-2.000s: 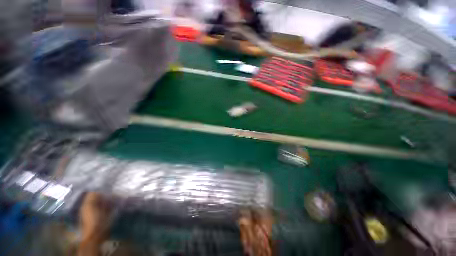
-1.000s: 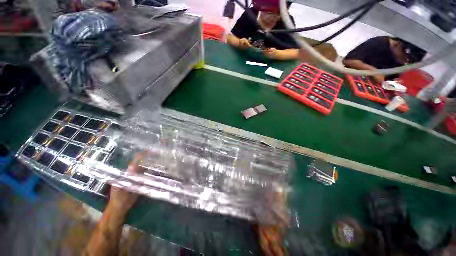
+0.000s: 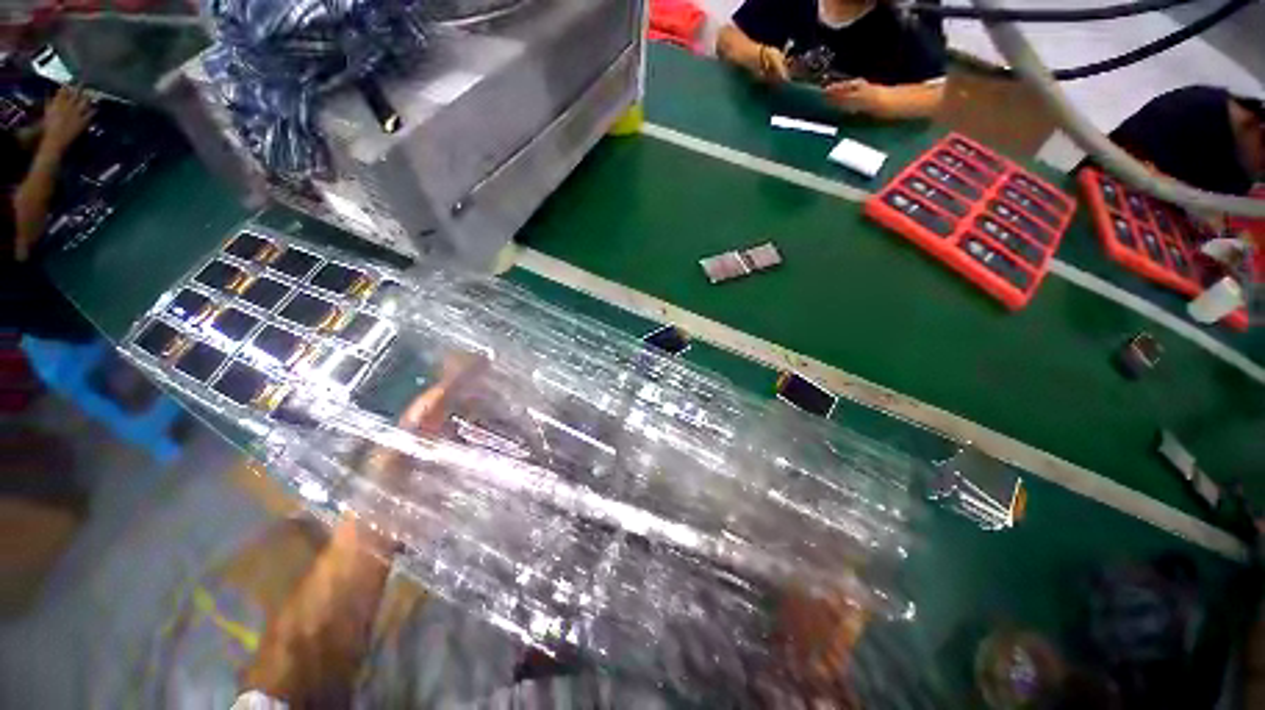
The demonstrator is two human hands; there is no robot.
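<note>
Shiny clear blister trays [image 3: 624, 472], apparently empty and stacked, lie tilted across the front of the bench. My left hand [image 3: 340, 590] grips their left part, with fingers showing through the plastic. My right hand [image 3: 819, 624] is at their lower right, blurred and partly behind the plastic; its grip is hard to make out. A clear tray with a grid of dark LCD modules [image 3: 264, 326] lies at the left, partly overlapped by the empty trays. Two dark modules [image 3: 806, 394] lie by the pale strip behind them.
A grey metal machine [image 3: 416, 139] stands at the back left. A fanned row of modules [image 3: 979, 488] and a round tub [image 3: 1017, 671] are at the right. Joined units [image 3: 742, 262] and a red tray [image 3: 971, 215] lie farther back. Other people sit across the bench and at far left.
The view has shifted, bringing things lower and rightward. The empty trays now tilt down toward me, and the two dark modules behind them have become visible.
</note>
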